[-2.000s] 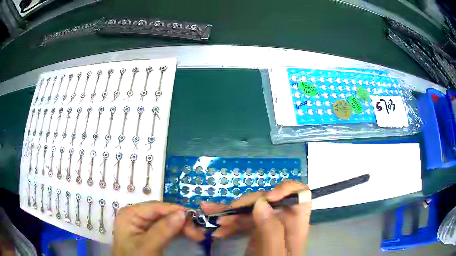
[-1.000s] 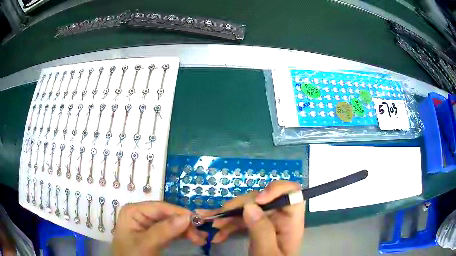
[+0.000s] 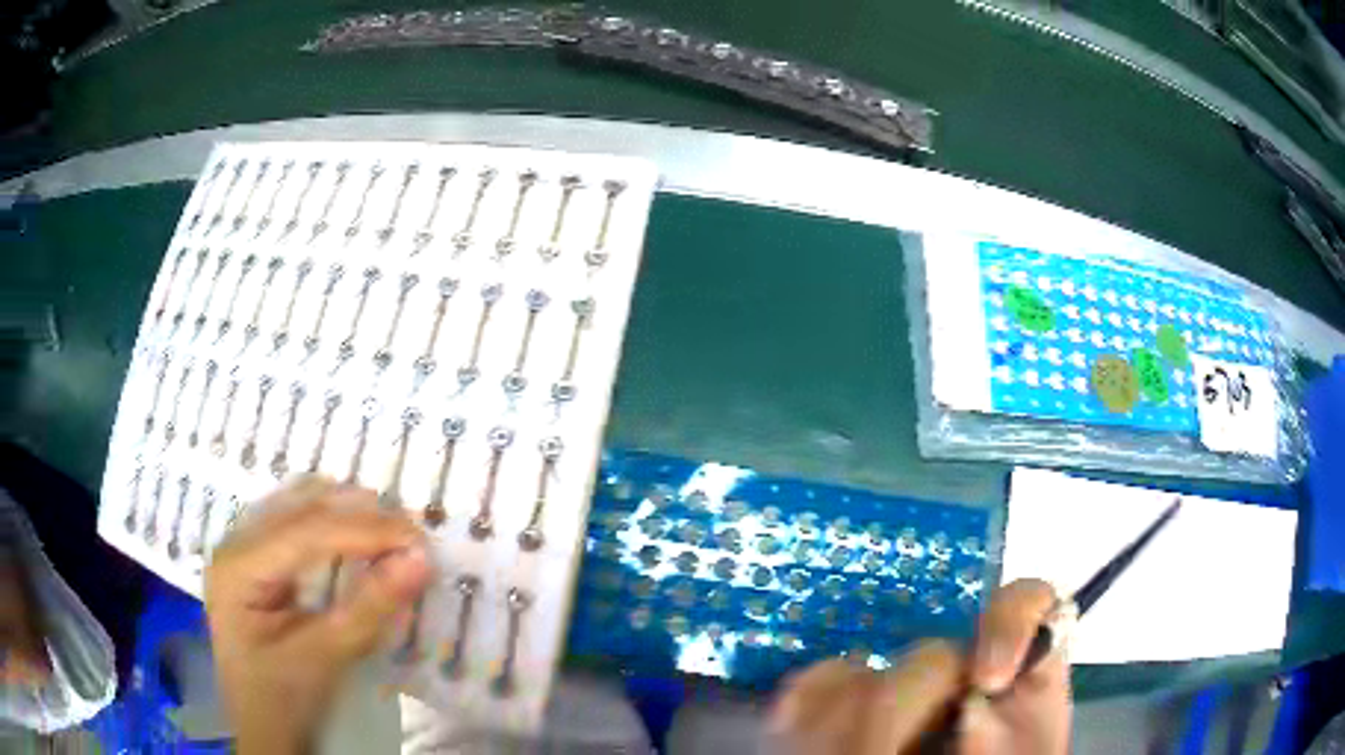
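Note:
A large white board (image 3: 617, 280) at the left bears rows of small wired round components. My left hand (image 3: 317, 583) is over its lower part, blurred, with fingertips close together near the bottom row. I cannot tell whether it grips a component. My right hand (image 3: 959, 679), at the lower right, is closed around dark tweezers (image 3: 1128, 558) whose rear end points up and right. The tweezer tips are hidden or cut off at the bottom. A dark blue glossy sheet (image 3: 797, 590) with rows of round pieces lies between the hands.
A clear bag (image 3: 1033, 440) with light blue sheets, round stickers and a number label lies at the upper right. A blank white card (image 3: 1210, 590) is below it. Dark component strips (image 3: 752, 74) lie beyond the pale rail (image 3: 797, 195). A blue bin (image 3: 1328, 443) is at the right edge.
My left hand has left the spot beside the tweezer tips and moved left over the white board. My right hand has moved right and down with the tweezers. The whole view has shifted and tilted.

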